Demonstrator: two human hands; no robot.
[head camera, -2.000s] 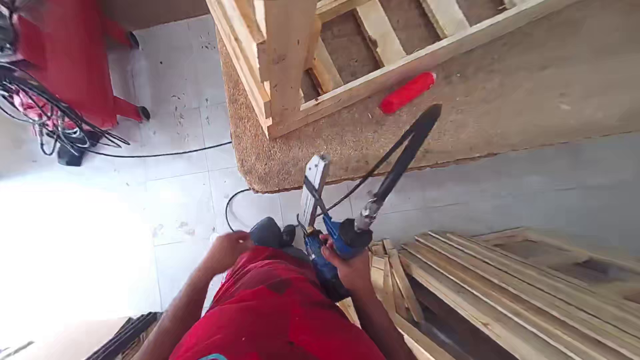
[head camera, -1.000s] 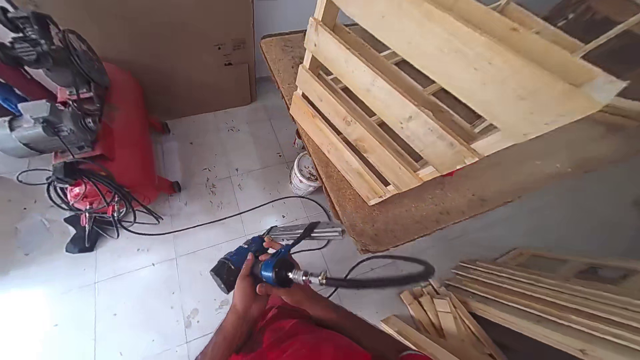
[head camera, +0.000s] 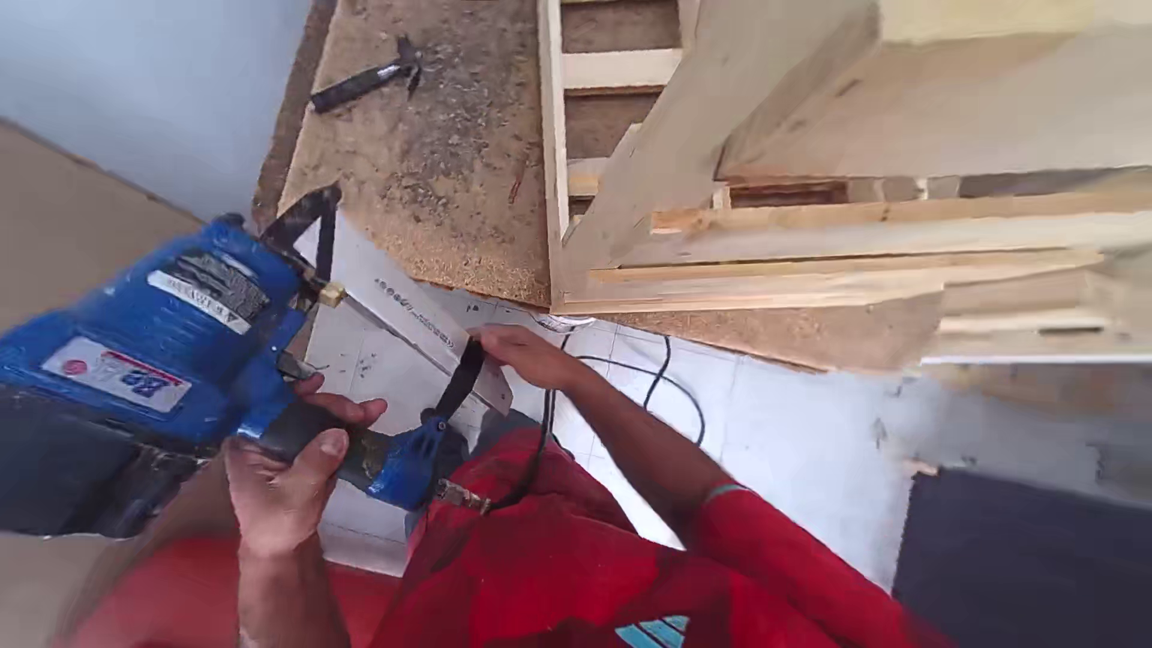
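Note:
A blue and black pneumatic nailer (head camera: 153, 351) fills the left side, close to the camera. My left hand (head camera: 297, 468) is wrapped around its black handle, palm upward. The grey metal magazine (head camera: 396, 306) slants down toward my body. At its lower end, beside a black strap, the fingers of my right hand (head camera: 526, 355) grip the magazine's edge. An air hose (head camera: 531, 468) runs from the brass-coloured fitting at the handle's end across my red shirt. Beyond the hands, a slatted wooden frame (head camera: 810, 243) lies on a worn particleboard table (head camera: 450, 162).
A claw hammer (head camera: 369, 83) rests on the table at upper left. Black hose (head camera: 670, 382) loops over the white tiled floor (head camera: 765, 423) below the table edge. A dark flat panel (head camera: 1017, 549) is at lower right, and a brown board (head camera: 81, 216) stands at left.
The view has swung strongly. The nailer, seen lower over the floor a second ago, is now raised close to the camera, with my right hand at the magazine's end.

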